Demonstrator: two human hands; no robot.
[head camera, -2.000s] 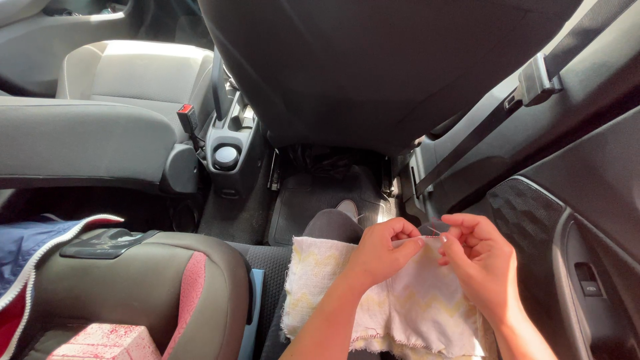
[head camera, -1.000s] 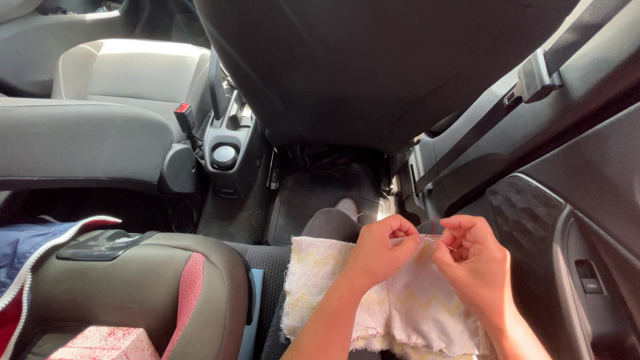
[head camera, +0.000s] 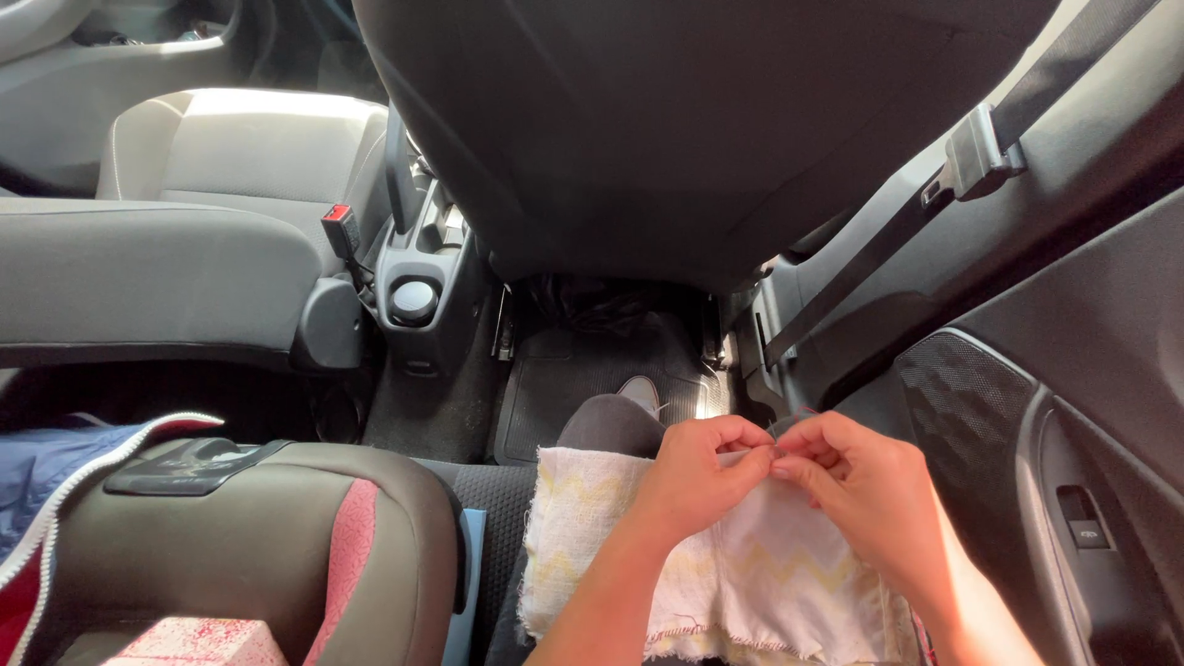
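A white cloth with yellow zigzags and frayed edges (head camera: 592, 536) lies across my lap, a stitched seam running down its middle. My left hand (head camera: 708, 476) pinches the cloth's upper edge between thumb and fingers. Right against it, my right hand (head camera: 842, 472) has its thumb and forefinger pinched at the same spot. What sits between the right fingertips is too small to tell. Rough dark stitching shows along the lower edge of the cloth.
A dark front seat back (head camera: 684, 139) rises ahead, with a seat belt (head camera: 860, 268) and door panel (head camera: 1110, 370) at right. At left are a child car seat (head camera: 222, 527), a speckled pink-and-white box (head camera: 199, 643) and a blue zippered garment (head camera: 55, 472). My shoe (head camera: 640, 393) rests on the floor mat.
My right hand has come in against my left; earlier the fingertips were apart, with a thin strand seeming to show between them. My left hand keeps its pinch on the cloth.
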